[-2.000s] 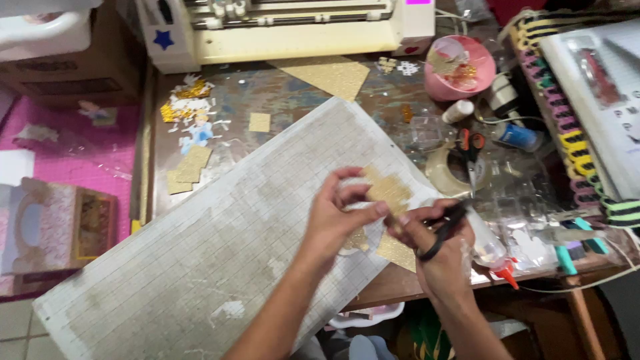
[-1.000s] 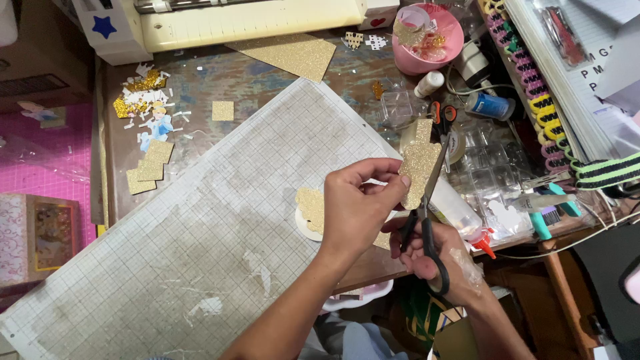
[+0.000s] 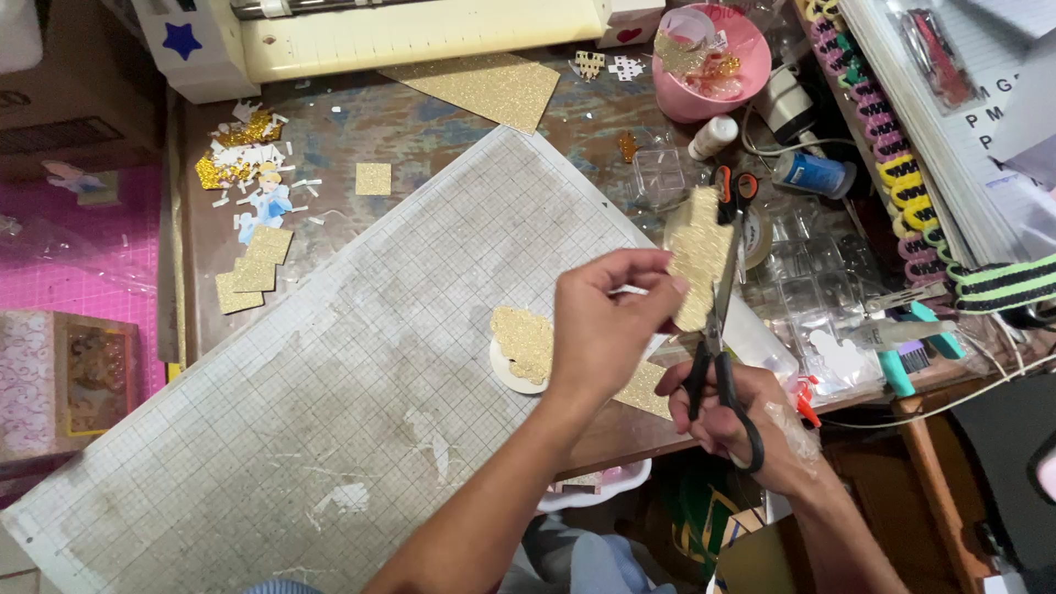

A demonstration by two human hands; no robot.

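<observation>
Between the thumb and fingers of my left hand is a piece of gold glitter paper, held up over the right side of the gridded mat. My right hand grips black-handled scissors, whose blades run along the paper's right edge. Left of my left wrist, a scalloped gold glitter cutout lies partly over a white disc on the mat. Another gold glitter piece shows between my hands, partly hidden. Small gold squares overlap at the mat's upper left.
A cutting machine stands at the back, with a large gold sheet before it. At the right are a pink cup, orange-handled scissors, clear plastic boxes and a glue bottle. Paper scraps lie at the left.
Two seconds ago the gold paper was held lower and both hands were blurred; it is now raised, with the scissor blades pointing up beside it. The view has shifted somewhat.
</observation>
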